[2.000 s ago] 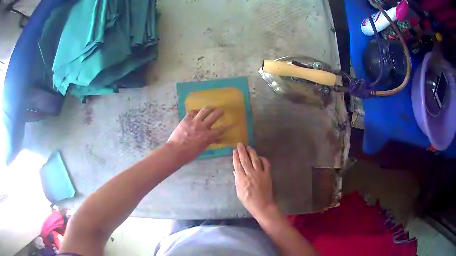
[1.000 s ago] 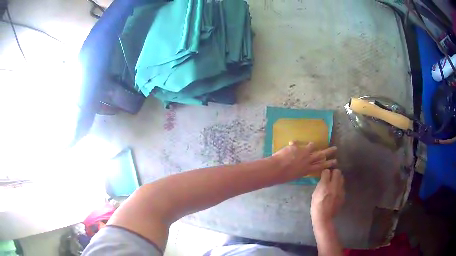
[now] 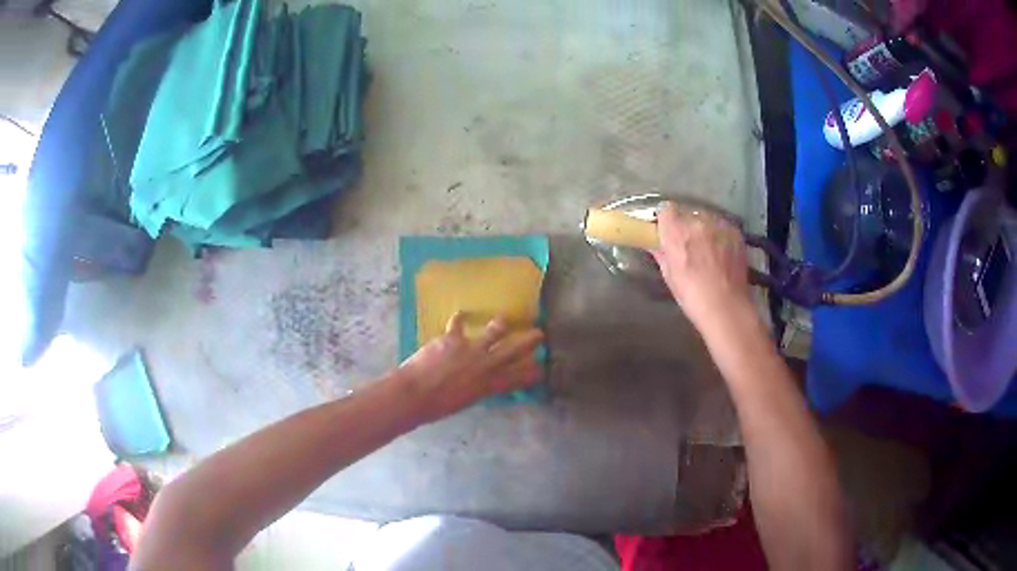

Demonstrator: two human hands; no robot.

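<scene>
A green pocket piece [image 3: 409,292] lies flat on the pressing table, with the yellow template [image 3: 477,288] on top of it. A green border shows along the far and left sides; the right border looks narrow. My left hand [image 3: 474,363] lies with spread fingers on the near part of the template and covers its near edge. My right hand [image 3: 703,262] is closed around the pale handle of the silver iron [image 3: 611,254], which rests on the table right of the cloth, its tip towards the left.
A loose stack of green pieces [image 3: 245,145] lies at the far left beside a dark blue bundle [image 3: 67,167]. A pressed green piece [image 3: 134,407] lies at the left edge. A cord and tan hose [image 3: 917,212] run right from the iron, near a purple basin [image 3: 970,323].
My right hand has left the near right corner of the template and taken hold of the iron's handle. My left hand stays on the template. The camera view has shifted.
</scene>
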